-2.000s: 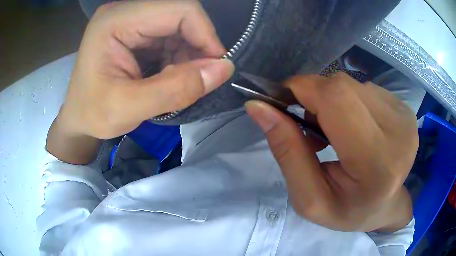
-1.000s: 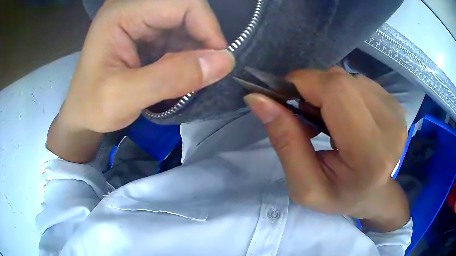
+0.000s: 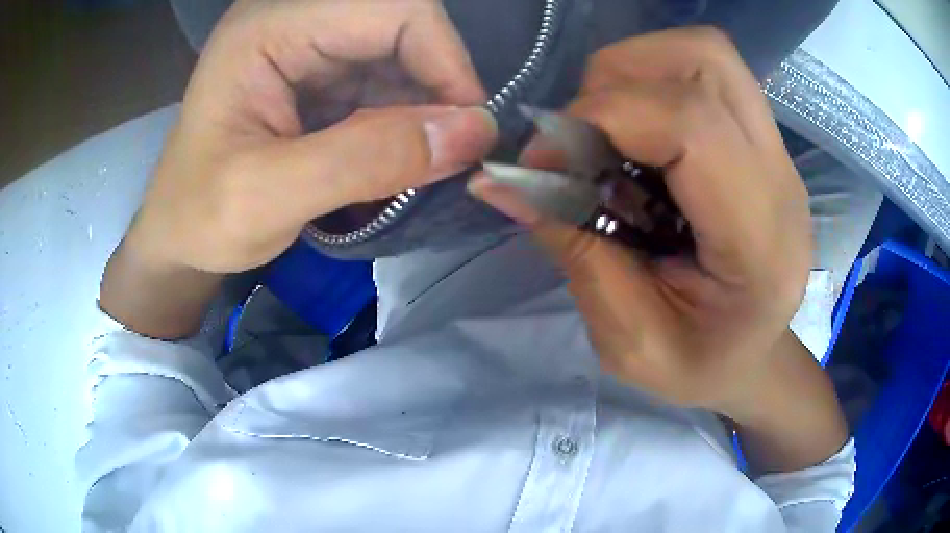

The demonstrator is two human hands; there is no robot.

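Note:
The dark grey garment (image 3: pixel 448 213) lies across the top centre, with a silvery metal zipper (image 3: pixel 536 52) curving along its edge. My left hand (image 3: pixel 313 146) pinches the garment's zipper edge between thumb and forefinger; the other fingers are curled. My right hand (image 3: pixel 708 208) holds the thread snips (image 3: pixel 568 187) in its palm and fingers. The snips' two blades are apart, their tips pointing left, just right of my left thumb tip. The blades are somewhat blurred. Whether they touch the cloth I cannot tell.
The white table (image 3: pixel 63 312) curves around the left. A grey measuring tape (image 3: pixel 865 135) runs along the table edge at upper right. A blue bin (image 3: pixel 906 385) stands at lower right, with another blue bin (image 3: pixel 323 292) under the garment. The wearer's white shirt fills the bottom.
My right hand has moved up and turned, so the snips' blades now show broadside and spread wider. My left hand has shifted slightly right, keeping its pinch.

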